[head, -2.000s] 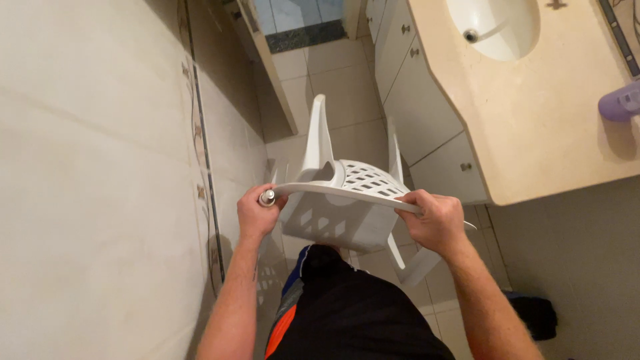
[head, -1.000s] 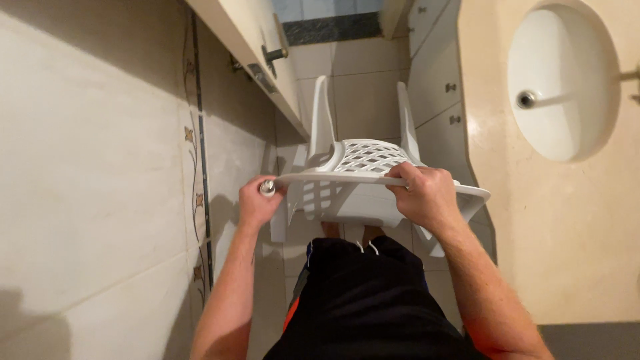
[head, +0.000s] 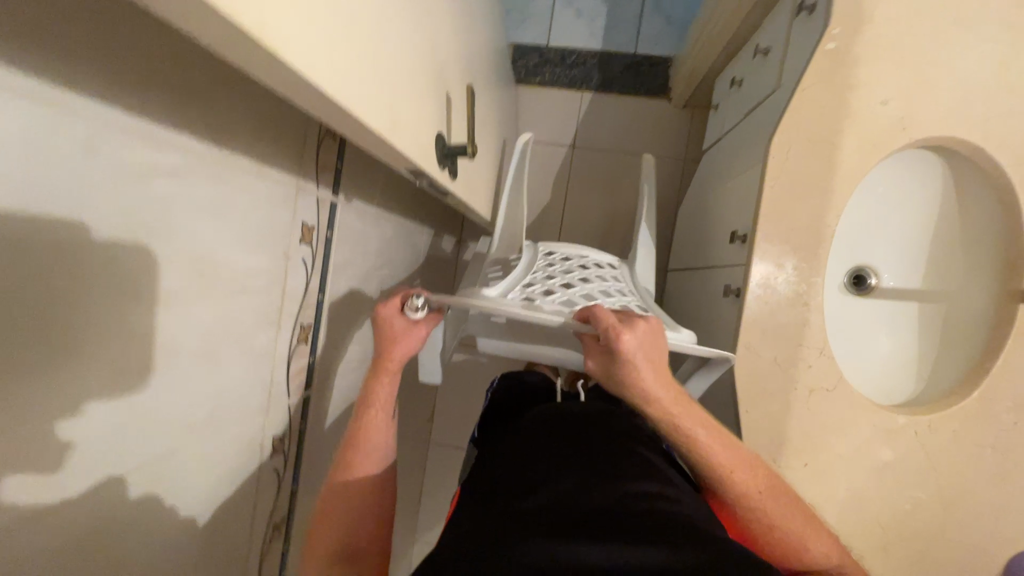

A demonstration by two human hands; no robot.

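Observation:
A white plastic armchair [head: 580,276] with a lattice seat or back stands in front of my legs, its two long arms or legs pointing away from me. My right hand [head: 624,348] grips the middle of the chair's near edge, fingers curled over it. At the left end of that edge, my left hand [head: 402,330] is closed around a small object with a round silvery top [head: 415,306]; whether it also grips the chair edge cannot be told. The lower parts of the chair are partly hidden by my hands and black shorts.
A cream door [head: 416,80] with a dark metal handle [head: 458,148] stands at the upper left, close to the chair. On the right is a beige countertop [head: 800,320] with an oval basin [head: 920,240] above white cabinets [head: 716,192]. A tiled wall [head: 200,264] lies at left.
The view has shifted, with more of the door and basin showing. The chair, askew two seconds ago, now points more straight ahead between door and cabinets. Both hands keep their hold.

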